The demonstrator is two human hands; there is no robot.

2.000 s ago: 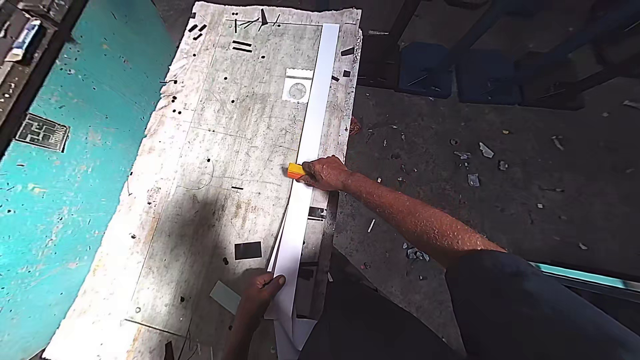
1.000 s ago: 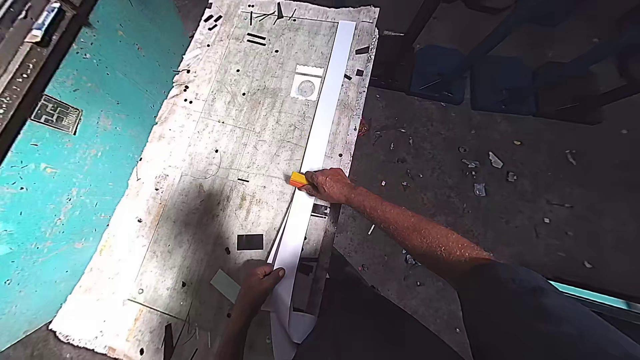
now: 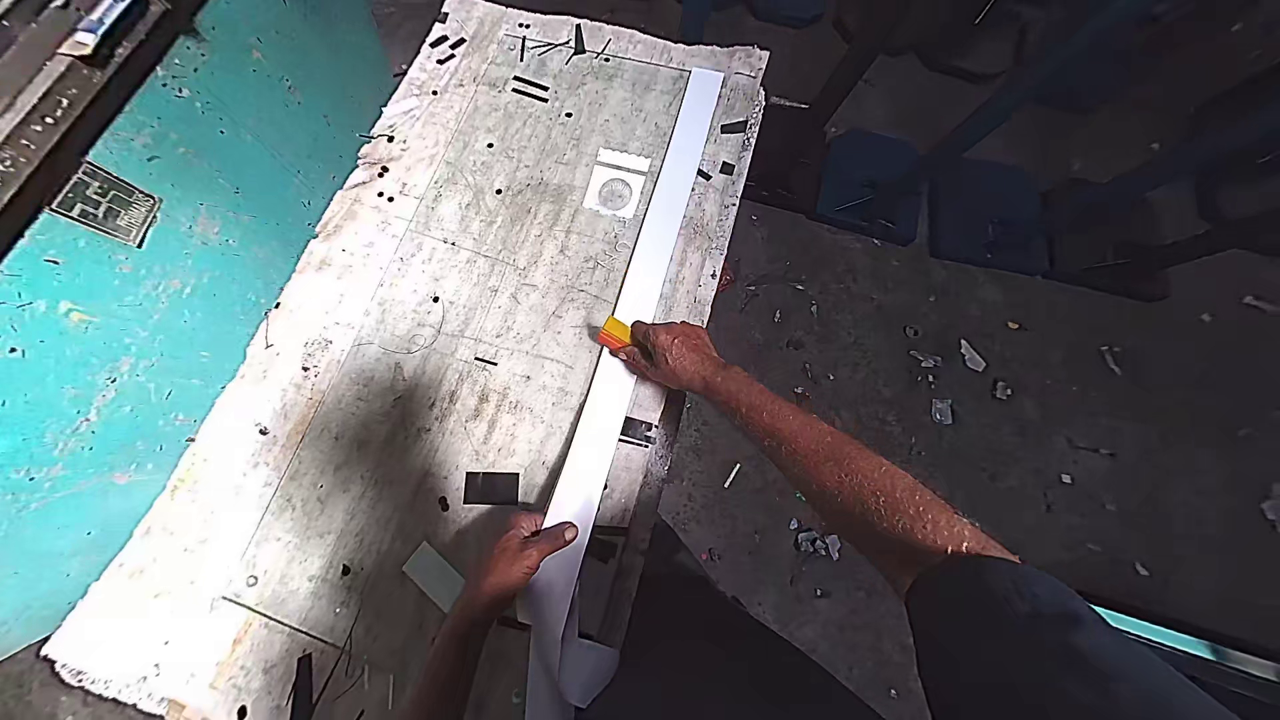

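Observation:
A long white strip (image 3: pixel 665 235) runs lengthwise along the right side of a worn, pale work surface (image 3: pixel 400 270). My right hand (image 3: pixel 675 355) grips a small yellow and orange block-shaped tool (image 3: pixel 616 332), which rests on the strip near its middle. Lower down, my left hand (image 3: pixel 522 562) holds the strip's near part, thumb on top and fingers hidden beneath. Near that hand the strip looks doubled, and its near end curls at the table's edge. A dark rectangular piece (image 3: pixel 491 488) and a pale grey-green rectangle (image 3: pixel 433 577) lie left of the strip.
A white square with a round grey mark (image 3: pixel 613 190) lies left of the strip's far part. Thin black offcuts (image 3: pixel 560 45) are scattered at the far end. A turquoise panel (image 3: pixel 220 200) stands at left. Debris (image 3: pixel 818 543) litters the floor at right, with dark blue objects (image 3: pixel 870 185) beyond.
My left hand keeps its hold on the strip's near part. My right hand stays on the strip with the yellow and orange tool, with little plain movement.

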